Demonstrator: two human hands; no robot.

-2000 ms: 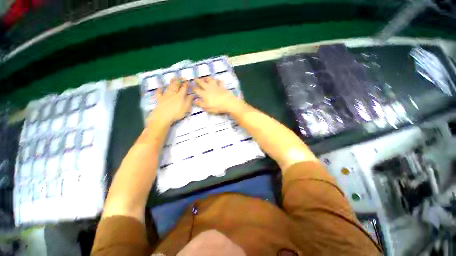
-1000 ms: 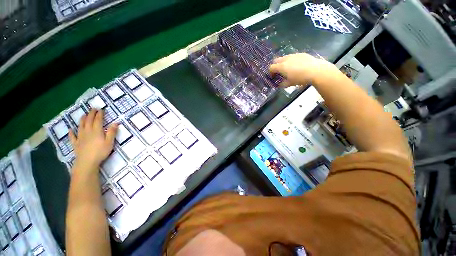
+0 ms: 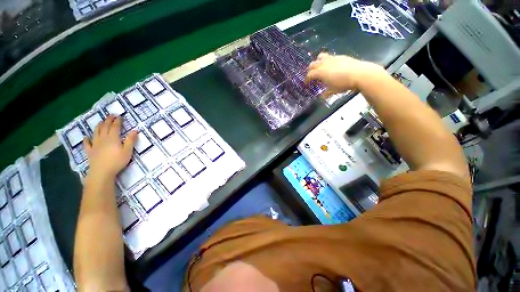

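Note:
A whitish housing tray (image 3: 196, 191) lies in front of me with rows of phone front housings (image 3: 162, 129). Some top-row housings show a key grid below the window; several lower ones look plain. My left hand (image 3: 108, 147) rests with spread fingers on the tray's upper left part, holding nothing visible. My right hand (image 3: 333, 74) is at the right edge of the dark purplish keypad tray stack (image 3: 268, 80), fingertips bent down on it. Whether the fingers hold a keypad cannot be seen.
Another housing tray (image 3: 43, 245) lies at the far left. White plastic strips (image 3: 376, 20) lie at the top right. A bench machine (image 3: 342, 142) with coloured buttons and a bright blue screen (image 3: 319, 191) are at the right. A green conveyor belt (image 3: 188, 40) runs behind the pale rail.
From two seconds ago, my right hand has left the housing tray for the keypad stack, and the view has turned right. Over the last second both hands stay nearly in place.

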